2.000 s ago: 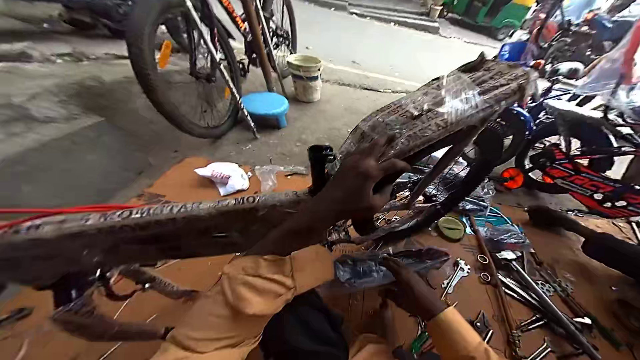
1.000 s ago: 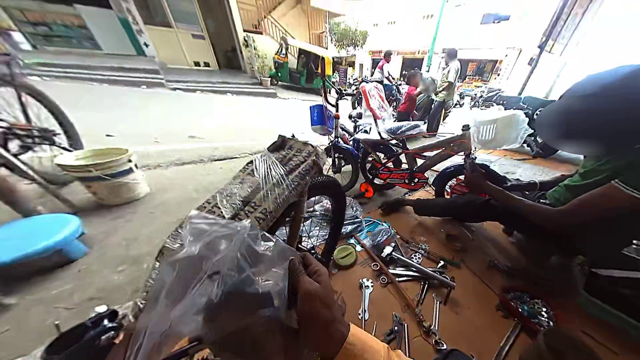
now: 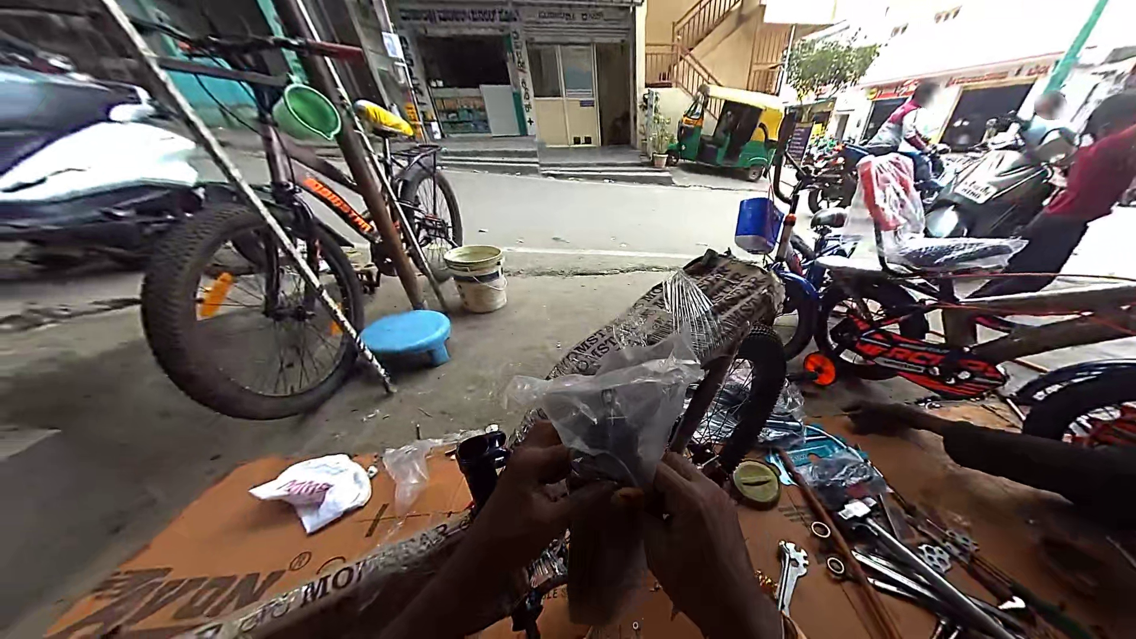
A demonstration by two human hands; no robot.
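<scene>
A clear plastic bag [image 3: 621, 408] with dark parts inside is held upright between my two hands. My left hand [image 3: 532, 488] grips its left side, with the thumb toward the middle. At its right side, the fingers of my right hand [image 3: 688, 506] pinch the plastic. The lower part of the bag hangs below my fingers, and its contents cannot be made out. Just beyond lies a bicycle frame in printed wrapping [image 3: 728, 297], with a black tyre [image 3: 761, 399] beside it. A black tubular part [image 3: 482, 466] of the bicycle stands left of my hands.
Flat cardboard [image 3: 204, 550] covers the ground, bearing a white bag [image 3: 319, 486], a round yellow-green lid [image 3: 756, 484], a spanner [image 3: 792, 568] and several metal tubes. A co-worker's arm or leg [image 3: 1021, 457] reaches in from the right. A blue stool [image 3: 408, 335], a bucket [image 3: 479, 277] and parked bicycles stand around.
Both hands now meet at the plastic bag, which one second ago had only my right hand plainly at it. The view has swung left since then.
</scene>
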